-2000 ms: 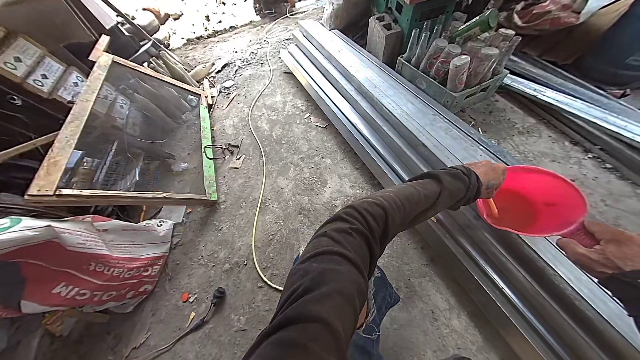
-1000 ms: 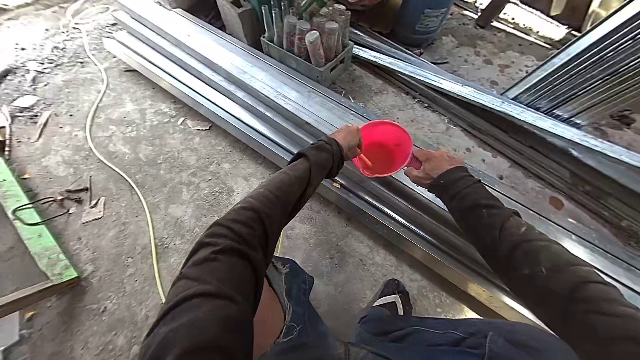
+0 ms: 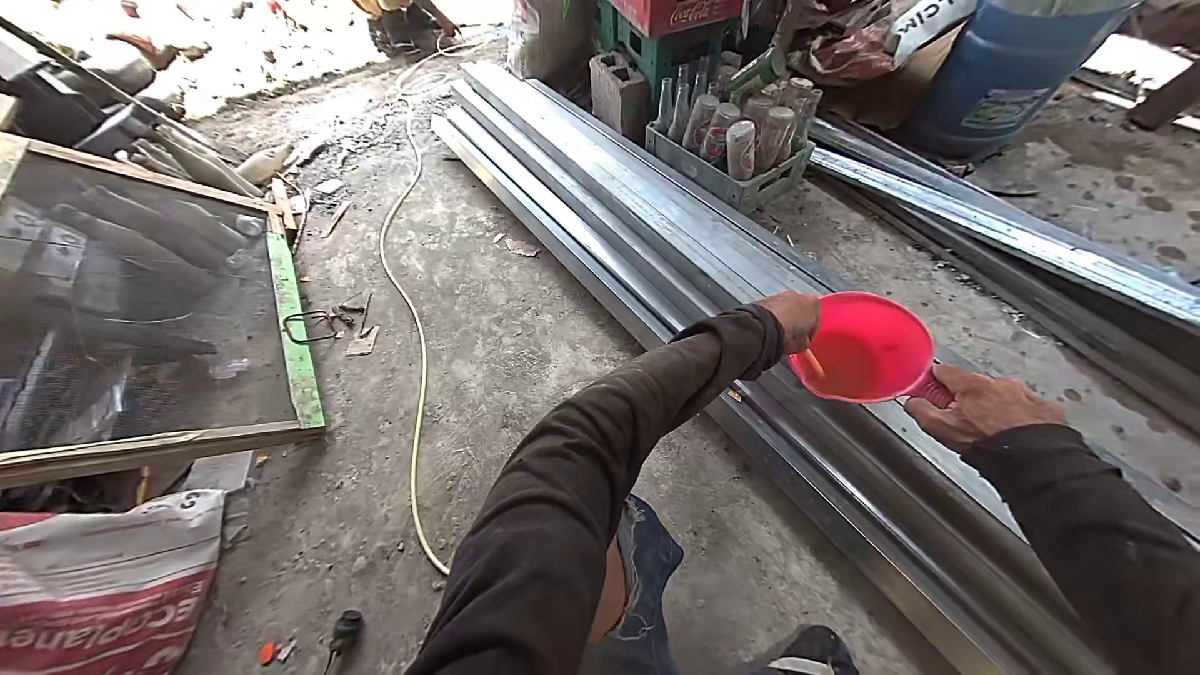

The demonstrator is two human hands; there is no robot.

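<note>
My right hand (image 3: 984,409) grips the short handle of a pink plastic dipper (image 3: 891,342) and holds it above long metal profiles (image 3: 647,216). Reddish-orange liquid seems to lie in the dipper's bowl. At the bowl's left rim is my left hand (image 3: 792,319), its fingers mostly hidden behind the wrist and rim. A thin orange stick-like thing (image 3: 817,364) reaches down from that hand into the bowl; whether the fingers are closed on it is hard to see, but it follows the hand.
A crate (image 3: 750,192) of glass bottles stands beyond the profiles, near a concrete block (image 3: 619,94) and a blue barrel (image 3: 1003,84). A yellowish cable (image 3: 418,375) crosses the floor. Left lie a wood-framed mesh screen (image 3: 298,347) and a printed sack (image 3: 103,581). A person is partly visible at the top.
The view has swung right and then back left. Both hands stay at the dipper, the right on its handle and the left at the bowl's rim.
</note>
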